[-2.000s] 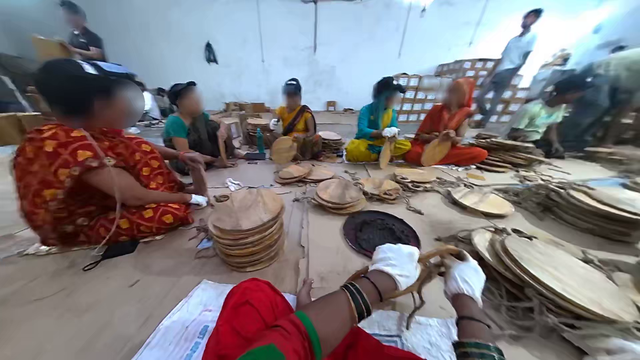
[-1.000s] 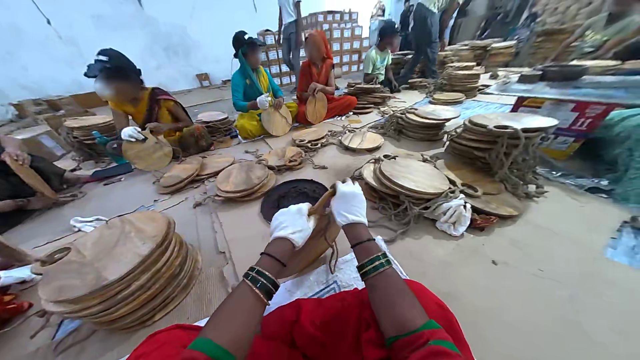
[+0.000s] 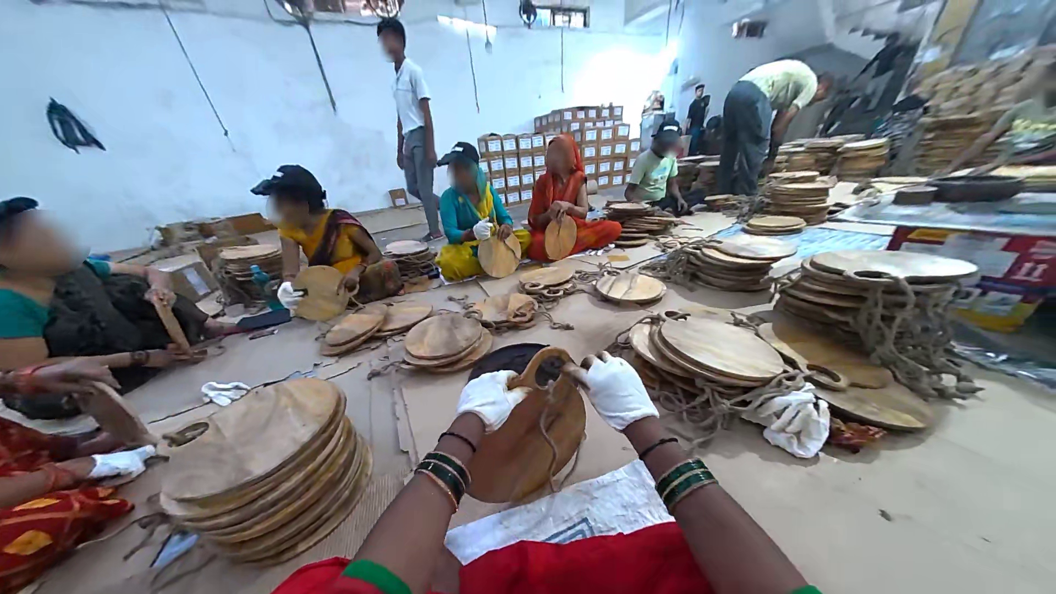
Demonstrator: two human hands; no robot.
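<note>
A round wooden board (image 3: 528, 445) with a ring-shaped handle and a rope loop hangs tilted between my hands above a white woven sack (image 3: 569, 503). My left hand (image 3: 491, 398), in a white glove, grips the board beside its handle. On the other side of the handle, my right hand (image 3: 617, 389), also gloved in white with bare fingertips, pinches the handle's edge or the rope; which one is hard to tell. Just behind the handle lies a dark round pan (image 3: 505, 360), partly hidden by the board.
Stacked round boards stand at the left (image 3: 256, 445) and right (image 3: 722, 351), the right ones with tangled rope. A crumpled white cloth (image 3: 796, 421) lies beside them. Smaller board stacks (image 3: 445, 338) sit ahead. Co-workers sit on the floor at the left and ahead, one close by.
The board between my hands has tipped, so its broad face now shows. A standing person shows more fully at the back. The view swung right, then partly back.
</note>
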